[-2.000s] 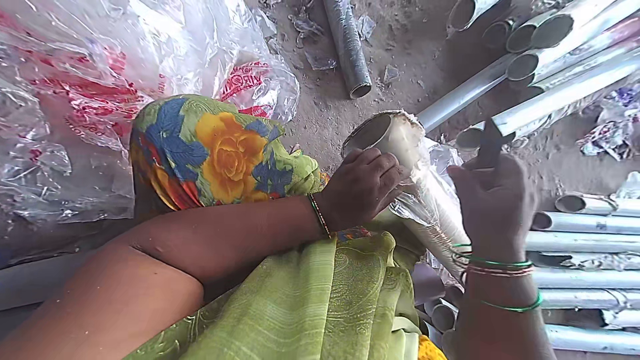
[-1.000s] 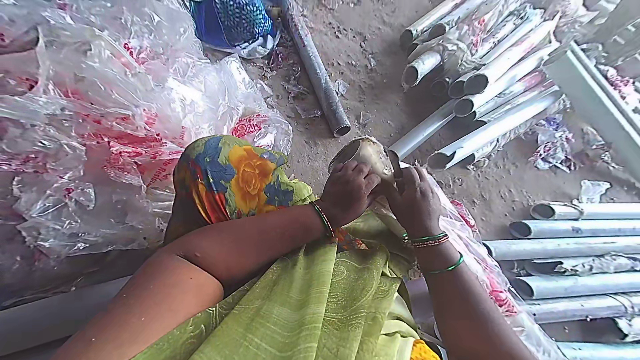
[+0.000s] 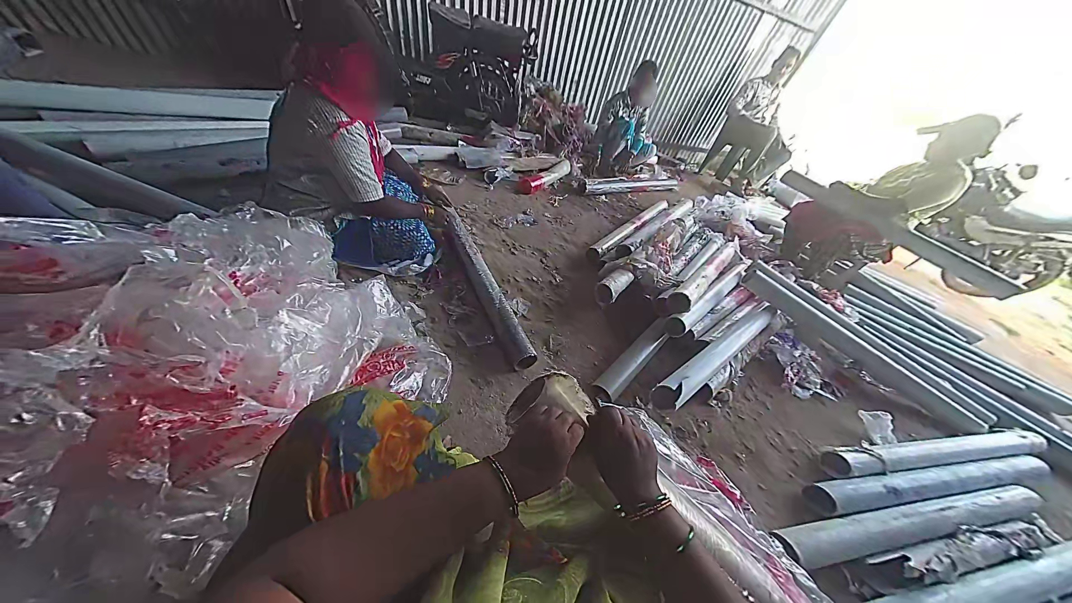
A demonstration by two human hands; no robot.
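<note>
A wide tube [image 3: 557, 394] with a tan end lies across my lap, its open mouth facing away from me. Clear plastic film with red print [image 3: 712, 494] wraps its length, down to the lower right. My left hand [image 3: 544, 440] is closed on the tube's end, beside the mouth. Close against it, my right hand [image 3: 621, 452] pinches the film at the tube's edge with bent fingers. Whether the right hand also holds a blade cannot be seen.
Crumpled plastic film [image 3: 234, 335] is heaped at left. Grey pipes [image 3: 712, 360] lie stacked ahead, with more pipes [image 3: 930, 494] at right. A co-worker [image 3: 335, 151] sits ahead holding a long pipe [image 3: 490, 293]. Other people and motorcycles [image 3: 997, 226] are farther back.
My right hand, raised with a dark flat tool two seconds ago, has come in to the tube's end beside my left. The view has tilted up widely, bringing co-workers into sight.
</note>
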